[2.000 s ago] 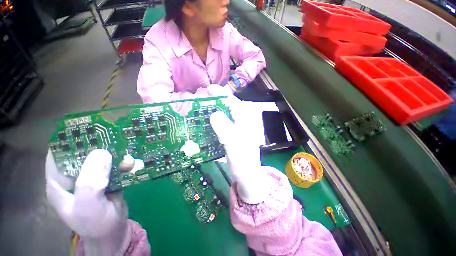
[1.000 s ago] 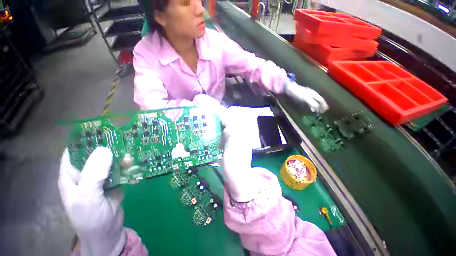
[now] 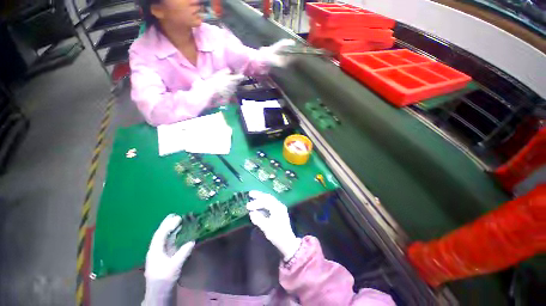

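A long green circuit board is held by its two ends at the table's near edge, low in front of me. My left hand, in a white glove, grips its left end. My right hand, also gloved, grips its right end. Two more circuit boards lie on the green mat, one left of centre and one to its right. A thin black pointed tool lies between them.
White sheets, a black bin, a yellow tub and a small yellow item are on the mat. A board is on the conveyor, beside red trays. A coworker sits opposite. A red-wrapped post stands right.
My hands have lowered the board and its face has tilted away. The view has shifted to show more of the table. The coworker's hand now holds a board over the conveyor.
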